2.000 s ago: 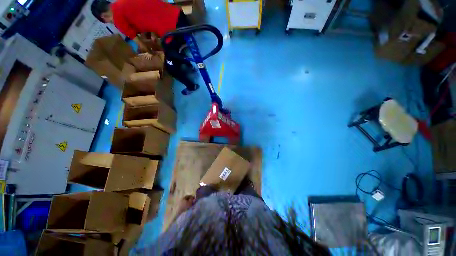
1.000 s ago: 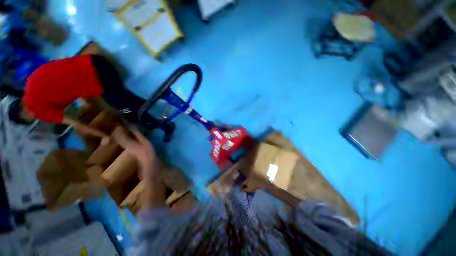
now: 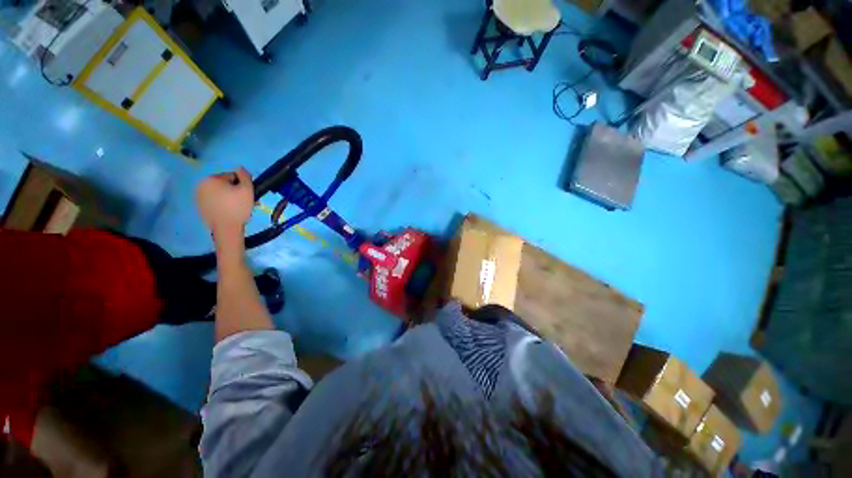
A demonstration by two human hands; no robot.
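Observation:
My left hand [image 3: 226, 201] is closed in a fist on the near side of the black loop handle [image 3: 341, 135] of the pallet truck, my arm stretched forward and left. The truck's blue shaft leads to its red body [image 3: 400, 271], low at the end of the wooden pallet [image 3: 579, 308]. One sealed carton [image 3: 486, 266] with a white label lies on the pallet at the truck end. My right hand is not visible; my body and hair cover the bottom centre.
A person in red [image 3: 84, 308] bends at the left, close to the handle. More sealed cartons [image 3: 677, 397] stand beyond the pallet's far end at lower right. A grey scale plate [image 3: 607, 168], a stool [image 3: 525, 17] and cables are on the floor. A yellow-framed white cabinet [image 3: 149, 79] stands upper left.
My view has turned left to right around the truck. My left hand, earlier reaching out blurred over the open cartons, is now on the handle. The person in red appears nearer, at the left edge.

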